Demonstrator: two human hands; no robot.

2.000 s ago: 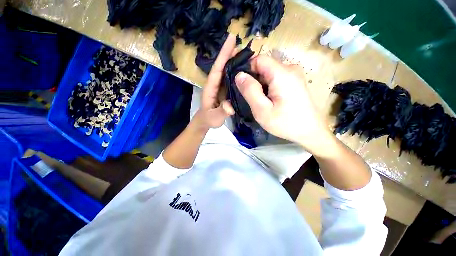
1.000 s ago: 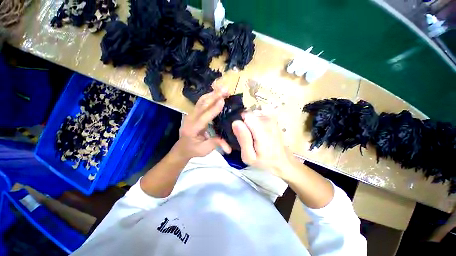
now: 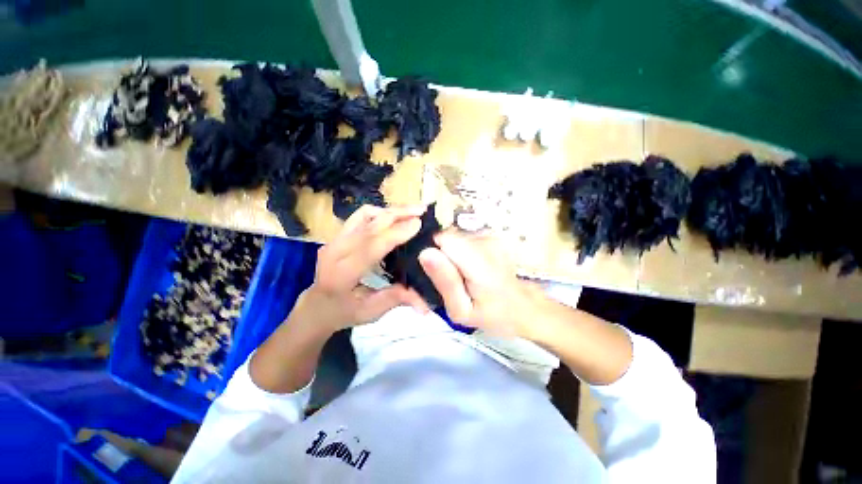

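Observation:
A black moulded part (image 3: pixel 414 263) is held between my two hands at the bench's near edge, a jagged tip pointing up. My left hand (image 3: pixel 354 265) holds it from the left, fingers along its upper side and thumb below. My right hand (image 3: pixel 477 284) presses on it from the right with thumb and fingers. Much of the part is hidden by the fingers. A loose heap of black parts (image 3: pixel 293 128) lies at the left on the bench. A row of black parts (image 3: pixel 624 206) lies at the right.
Small white bottles (image 3: pixel 523 130) stand near the green conveyor belt (image 3: pixel 529 47). A pale dish (image 3: pixel 468 219) lies at bench centre. Two-tone small parts (image 3: pixel 156 104) lie far left; more fill a blue crate (image 3: pixel 269 293) below. A grey post (image 3: pixel 345 43) rises behind the heap. A cardboard carton (image 3: pixel 751 340) is below right.
The view has turned, so the bench lies more level and more of its left end shows. Both hands still hold the black part, now lower and further left in the view; the left fingers bend around it.

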